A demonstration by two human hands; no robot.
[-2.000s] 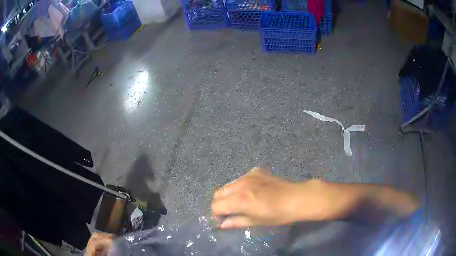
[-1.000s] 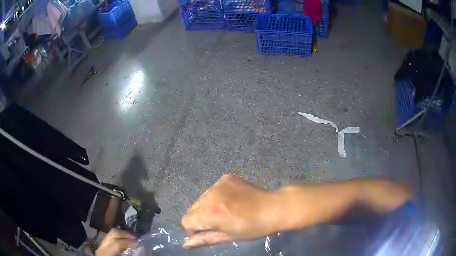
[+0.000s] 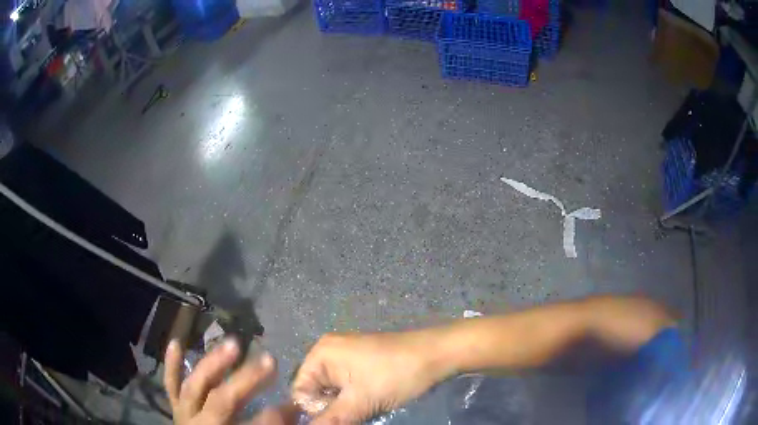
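My right hand (image 3: 361, 375) reaches in from the right at the bottom centre, its fingers curled on clear crinkled film (image 3: 312, 403), a poly garment bag. More of the shiny film shows below the right forearm, cut off by the bottom edge. My left hand (image 3: 218, 388) is just left of the right one, blurred, with its fingers raised and spread. Its lower part is cut off by the frame edge, and its thumb side is close to the film.
Black garments (image 3: 62, 274) hang at the left behind a thin grey metal tube (image 3: 91, 249). Blue crates (image 3: 484, 51) stand on the grey floor at the back. White tape (image 3: 569, 217) marks the floor. A blue crate (image 3: 694, 178) with dark cloth stands at the right.
My left hand has moved right and opened its fingers near the right hand. My right hand has moved left and slightly down, still with film in its fingers.
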